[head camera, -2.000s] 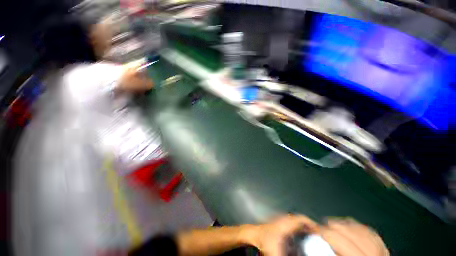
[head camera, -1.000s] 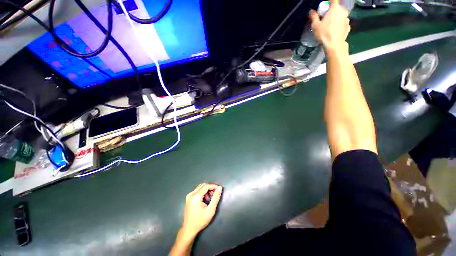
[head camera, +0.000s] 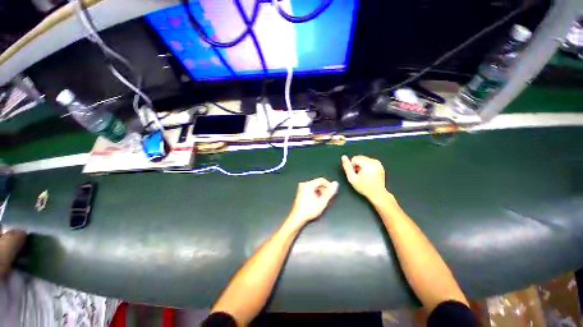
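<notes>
My left hand (head camera: 313, 199) is over the middle of the green bench (head camera: 192, 223), its fingers curled. A small dark reddish spot shows between the fingers; I cannot tell if it is a held part or shadow. My right hand (head camera: 367, 177) is just to its right and slightly farther forward, bare, curled into a loose fist, with no object visible in it. The two hands are close but apart.
At the back are a monitor (head camera: 319, 38), a dark phone (head camera: 219, 125), a white cable (head camera: 285, 144) and water bottles at left (head camera: 102, 124) and right (head camera: 486, 83). A black object (head camera: 82, 205) lies left. Another person's hand (head camera: 11, 246) is at the left edge.
My right hand has let go of the bottle at the back right and come back beside my left hand. The view has turned right-to-left, showing more of the bench's left side.
</notes>
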